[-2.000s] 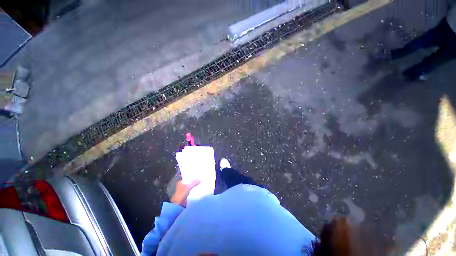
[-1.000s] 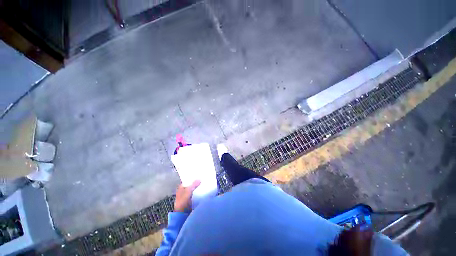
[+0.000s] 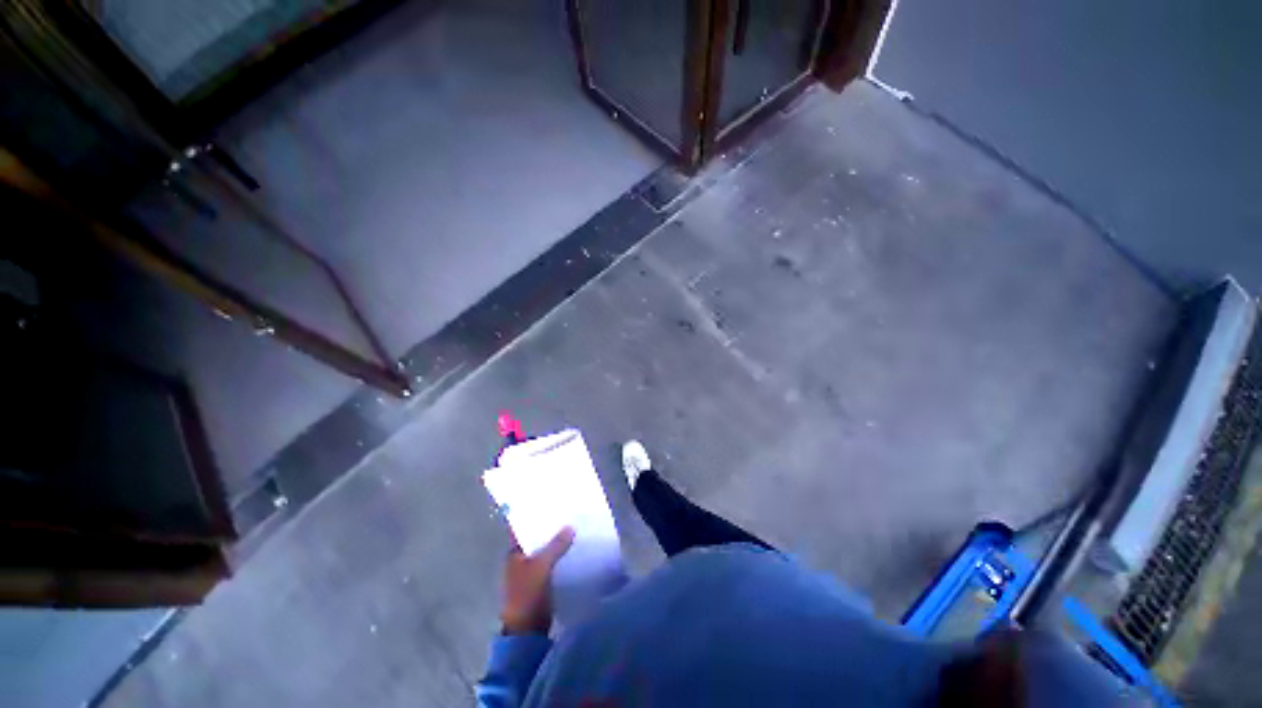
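My left hand [image 3: 533, 581] is at the lower middle, its thumb on top of white papers [image 3: 561, 491] that it grips. A bottle with a red-pink cap [image 3: 509, 426] shows just beyond the papers' far edge; most of it is hidden under them, and how it is held cannot be told. My right hand is not in view. A blue hand trolley [image 3: 980, 570] shows in part at the lower right, partly behind my body.
Open doors with brown frames stand at a doorway, one at the left [image 3: 208, 291] and one at the top [image 3: 699, 97]. A threshold strip [image 3: 512, 293] crosses the floor. A pale ramp-like block [image 3: 1183, 429] and a drain grating [image 3: 1201, 519] lie at the right.
I have moved off the asphalt, over the grating, onto the grey pavement; the doorway now shows ahead. The blue trolley has come into view at the lower right. My left hand still grips the papers.
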